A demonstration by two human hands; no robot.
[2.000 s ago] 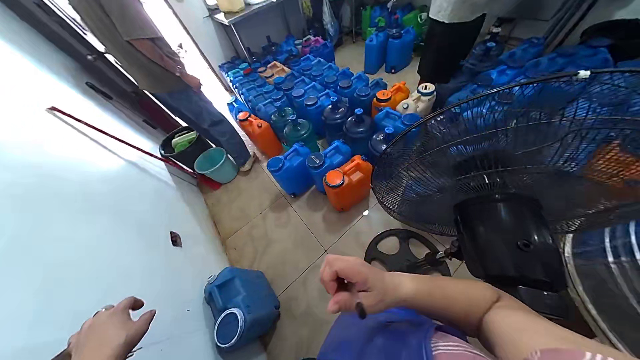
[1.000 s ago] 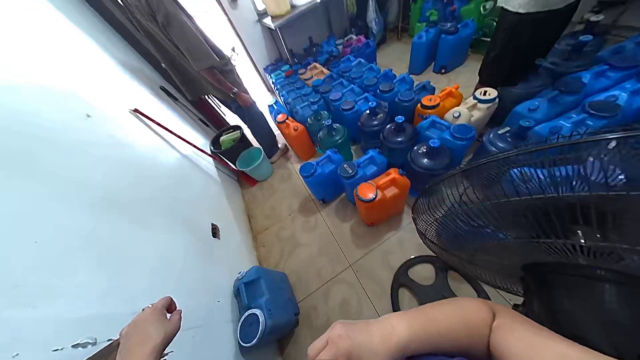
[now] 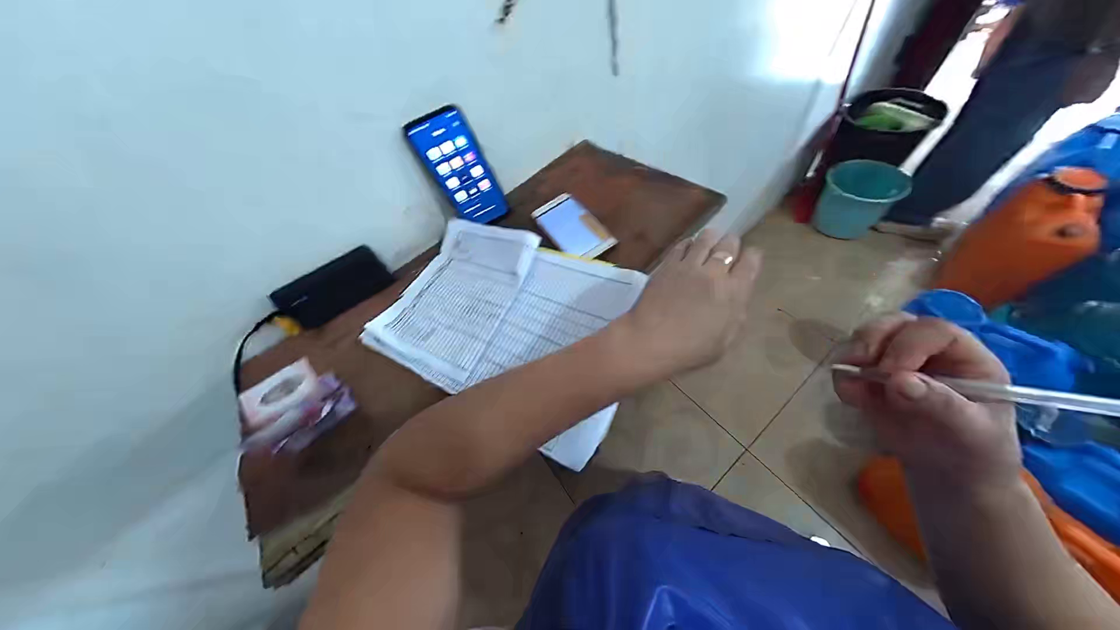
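Observation:
My right hand (image 3: pixel 927 385) is shut on a pen (image 3: pixel 1032 394), at the right over the tiled floor. My left hand (image 3: pixel 700 297) is at the right edge of a wooden table (image 3: pixel 376 398), beside printed table sheets (image 3: pixel 560 306) that lie partly under my forearm; nothing shows in its fingers, and whether its palm touches the paper I cannot tell. Behind the sheets a smartphone (image 3: pixel 457 162) with a lit screen leans on the wall, and a white phone (image 3: pixel 574 226) lies flat. A black case or box (image 3: pixel 332 284) and a pink and white packet (image 3: pixel 289 402) are at the left.
The wall (image 3: pixel 219 131) runs behind the table. A teal bucket (image 3: pixel 862 197) and a black bin (image 3: pixel 892 122) stand on the floor at the back right, near a person's legs (image 3: pixel 971 131). Orange jugs (image 3: pixel 1024 232) and blue jugs (image 3: pixel 1006 341) crowd the right side.
The view has swung far left, from the jugs and fan to the table. A pen now shows clearly in my right hand, and my left forearm reaches across the papers.

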